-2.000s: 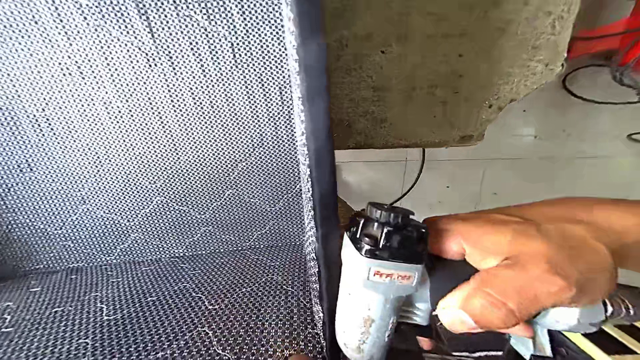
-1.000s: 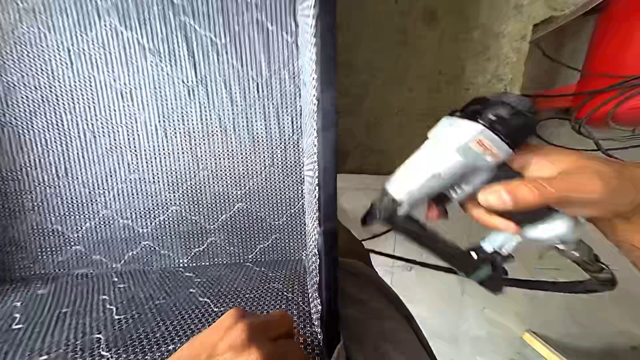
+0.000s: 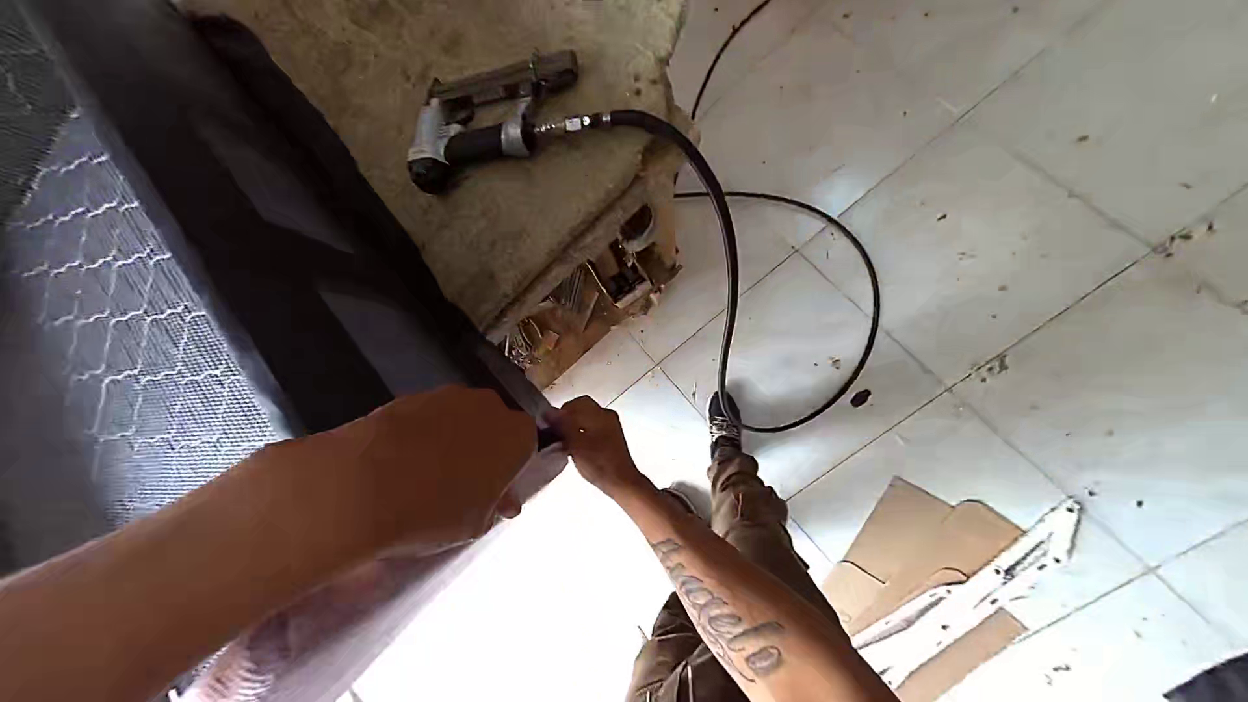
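Note:
A piece covered in dark patterned fabric [image 3: 185, 380], with a black cloth side [image 3: 302, 244], fills the left of the view. Both my hands meet at its lower edge. My left hand [image 3: 463, 448] reaches across from the lower left and is closed on the edge of the black cloth. Against the same edge, the fingers of my right hand [image 3: 590, 439] pinch the cloth beside it. The pneumatic stapler [image 3: 478, 127], grey and black, lies on its side on a worn, dusty tabletop [image 3: 390, 58], joined to a black air hose [image 3: 717, 195].
The hose loops over the tiled floor [image 3: 975, 244] beside my shoe [image 3: 723, 419]. Under the tabletop is a compartment [image 3: 604, 283] with assorted small items. Cardboard pieces [image 3: 916, 536] and a white perforated strip [image 3: 1014, 565] lie on the floor at lower right.
The stapler, earlier in my right hand, now lies on the tabletop, let go. Both hands are now together at the cloth edge. The view has swung widely toward the floor.

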